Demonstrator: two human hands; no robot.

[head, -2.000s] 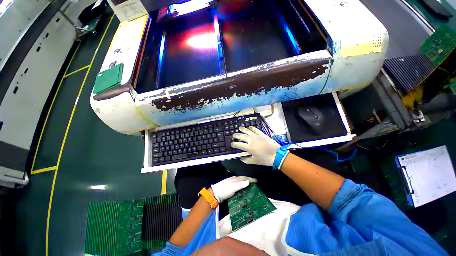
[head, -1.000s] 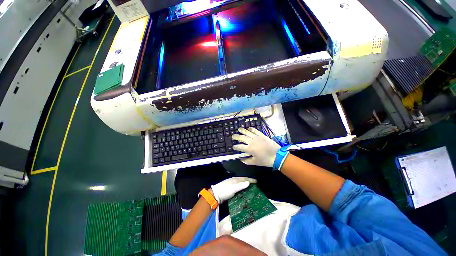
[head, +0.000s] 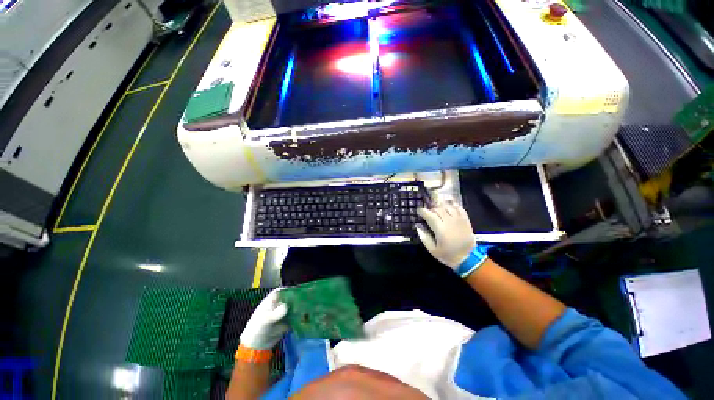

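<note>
My left hand (head: 265,319), white-gloved with an orange wrist band, grips a green circuit board (head: 322,308) by its left edge, above my lap at the lower centre. The board's far edge is slightly blurred. My right hand (head: 448,232), white-gloved with a blue wrist band, rests with fingers apart at the right end of the black keyboard (head: 337,211) and holds nothing. The keyboard lies on a white tray (head: 243,226) below the large off-white machine (head: 579,62). The machine's dark glossy cover (head: 329,98) shows red, white and blue reflections.
A black mouse (head: 501,198) lies on a dark pad right of the keyboard. Racked green boards (head: 174,324) stand at the lower left. A small green rectangle (head: 209,101) lies on the machine's left top. A ribbed rack (head: 656,148) and a clipboard (head: 671,312) are at the right.
My left hand has moved left and lifted the board away from my lap toward the racked boards. My right hand has shifted slightly right on the keyboard. The camera view has shifted.
</note>
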